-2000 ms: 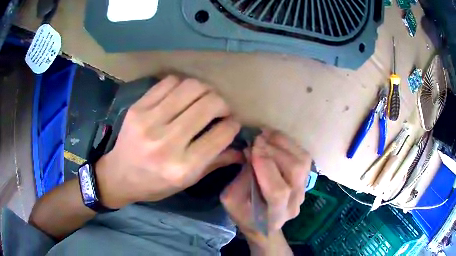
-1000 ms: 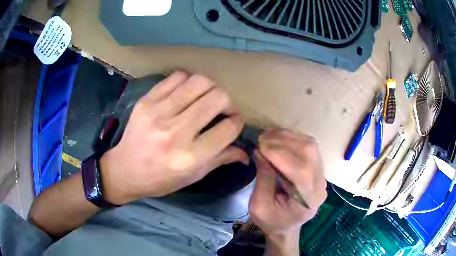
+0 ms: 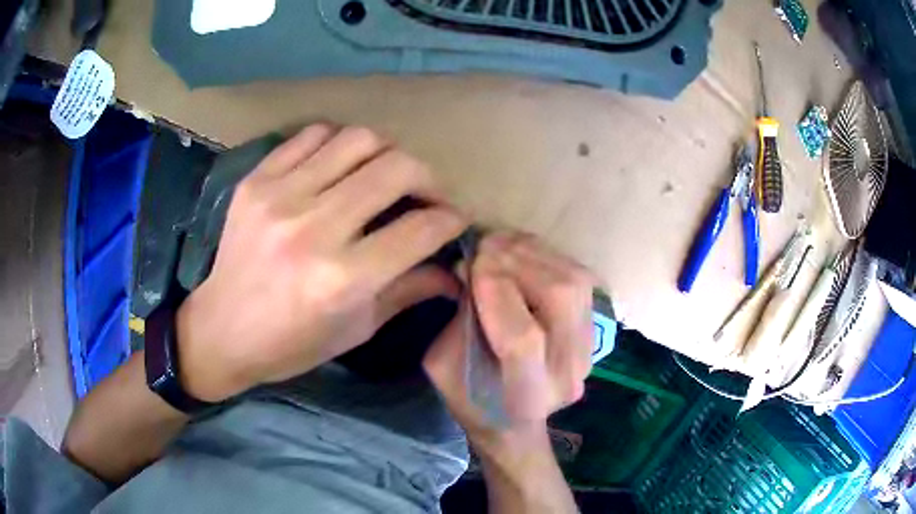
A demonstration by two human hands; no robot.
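My left hand [image 3: 301, 266], with a dark wristband, lies over a dark grey-green housing [image 3: 211, 206] on my lap and grips its edge; most of the housing is hidden under the hand. My right hand [image 3: 527, 321] is just right of it, fingertips pinched together close to my left fingertips. It holds a slim, pale, blurred tool, perhaps tweezers [image 3: 480, 361], pointing up to the housing's edge. Any small part at the tip is too hidden to tell.
A fan housing with a grille [image 3: 432, 65] lies across the bench top. To the right are a screwdriver [image 3: 768, 166], blue-handled cutters [image 3: 718, 231], a beige grille [image 3: 856, 161], circuit boards [image 3: 814, 131] and pale-handled tools [image 3: 768, 301]. Green crates [image 3: 743, 452] stand below; a blue bin [image 3: 105, 251] is left.
The view has shifted, so bench things sit slightly left and higher. My right hand has turned, and the slim tool now stands more upright. My left hand keeps its hold on the housing.
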